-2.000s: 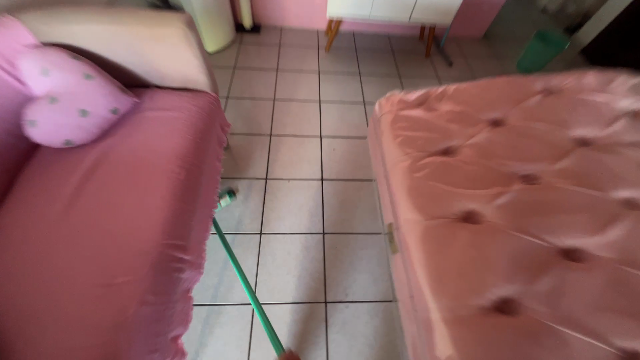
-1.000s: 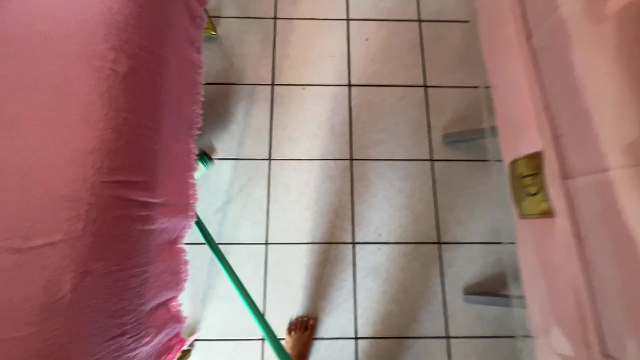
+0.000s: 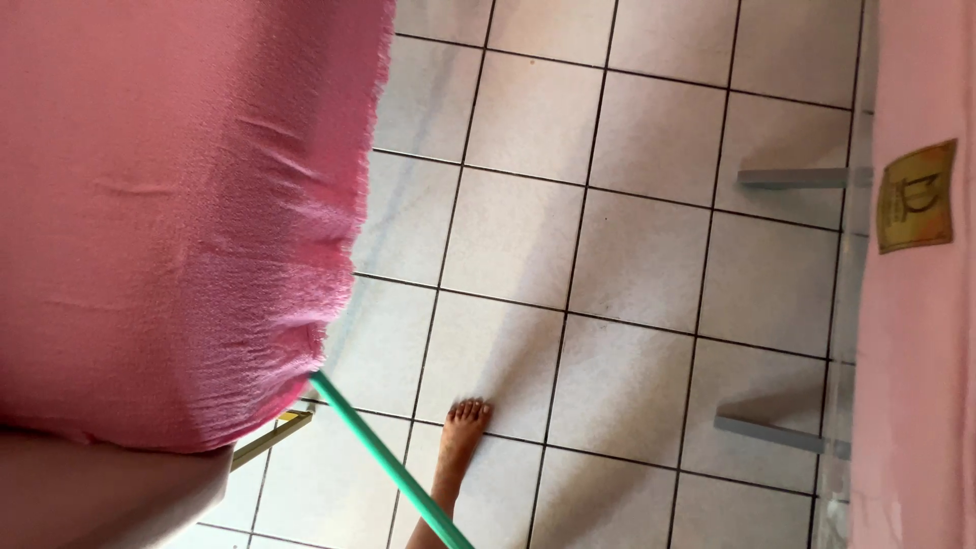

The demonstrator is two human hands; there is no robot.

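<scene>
A green pole [image 3: 393, 463] slants up and left from the bottom edge of the head view. Its far end goes out of sight under the frayed edge of a pink cloth cover [image 3: 252, 229] on the sofa at left. What is on that end is hidden. Neither my left hand nor my right hand is in the picture, so what holds the pole cannot be seen. A bare foot [image 3: 461, 442] stands on the floor tiles just right of the pole, partly crossed by it at the leg.
Pale floor tiles [image 3: 633, 259] with dark joints run between the sofa and a pink mattress [image 3: 915, 366] at right. Grey legs [image 3: 793, 178] stick out below the mattress. Near the sofa's lower corner is a yellowish metal leg [image 3: 274, 441].
The view has turned down and shifted. The pole's head, seen beside the sofa's edge earlier, is now hidden under the sofa cover. More of the foot and leg shows.
</scene>
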